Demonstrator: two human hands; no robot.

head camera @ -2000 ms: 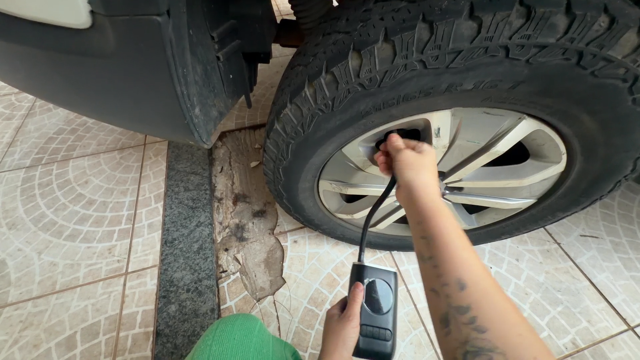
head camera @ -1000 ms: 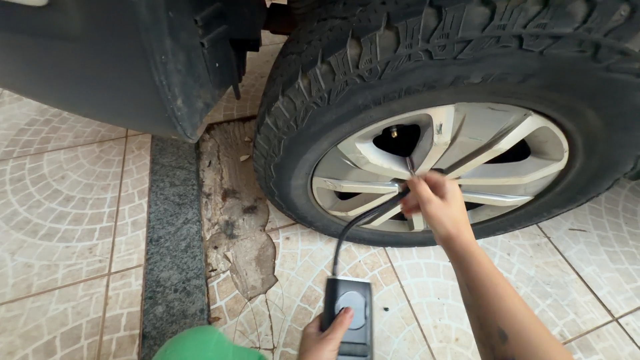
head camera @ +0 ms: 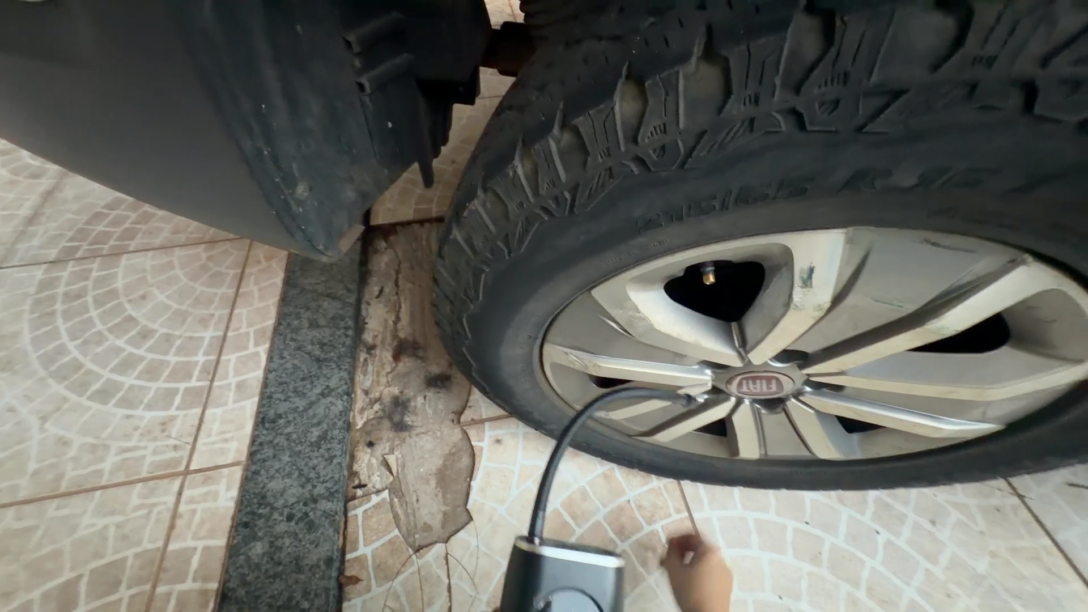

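A portable tire inflator (head camera: 563, 578) stands partly in view at the bottom edge. Of my left hand only a sliver of fingertip (head camera: 500, 609) shows beside its lower left edge. Its black hose (head camera: 561, 459) curves up and right, its metal-tipped end in front of the wheel's lower left spokes. My right hand (head camera: 697, 574), blurred, is right of the inflator, below the tire, with fingers curled; whether it holds something small is unclear. A brass valve stem (head camera: 708, 274) shows inside an opening of the alloy wheel (head camera: 850, 378), with no hose on it.
The black tire (head camera: 527, 331) surrounds the wheel. A dark plastic bumper (head camera: 170, 110) hangs at the upper left. Below lie patterned floor tiles (head camera: 127, 357), a grey granite strip (head camera: 293, 442) and a rough cement patch (head camera: 416, 459) beside the tire.
My right hand has moved from the valve opening down and away from the wheel, letting go of the hose end. The inflator sits lower in view, and the view is nearer the wheel.
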